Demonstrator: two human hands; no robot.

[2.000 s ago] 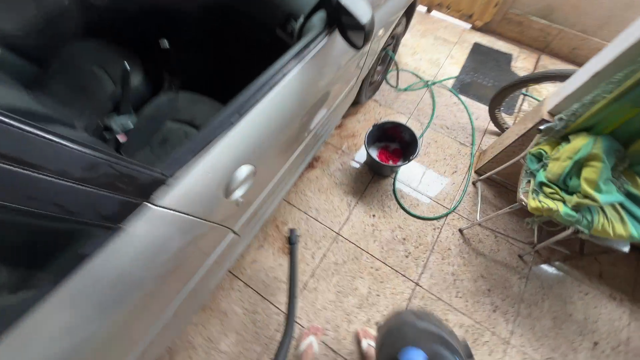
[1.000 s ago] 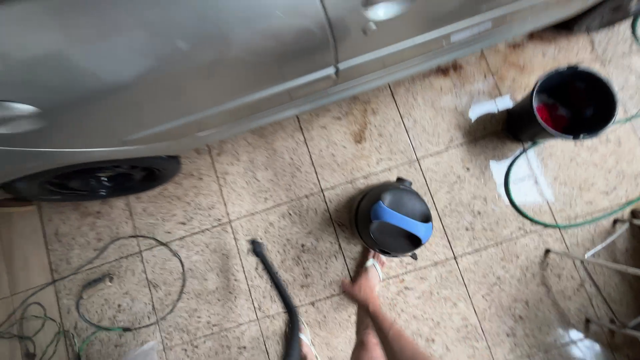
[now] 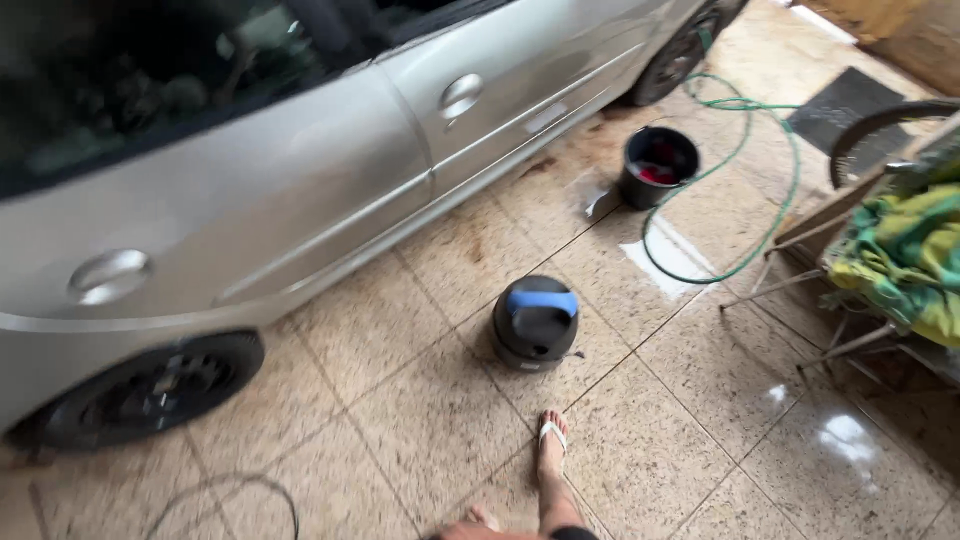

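Neither of my hands can be made out. A blurred strip of skin lies along the bottom edge, and whether it is an arm or a leg I cannot tell. A round black canister vacuum cleaner (image 3: 534, 330) with a blue handle (image 3: 541, 301) on top stands upright on the tiles, just beyond my foot in a white flip-flop (image 3: 553, 435). Farther off, a black bucket (image 3: 641, 189) holds something red (image 3: 658, 174), with a green hose (image 3: 787, 202) looped beside it. The silver car's side (image 3: 300, 180) fills the upper left, its doors shut.
A car wheel (image 3: 161, 390) is at the lower left, near a dark cable loop (image 3: 289, 495) on the floor. On the right, a metal-legged rack or chair (image 3: 787, 285) bears green and yellow cloth (image 3: 915, 255). Behind it are a bicycle wheel (image 3: 844, 154) and a dark mat (image 3: 847, 112).
The hand seen low in the view a second ago is no longer clearly visible. The black tube that lay on the floor is out of sight. The view has swung.
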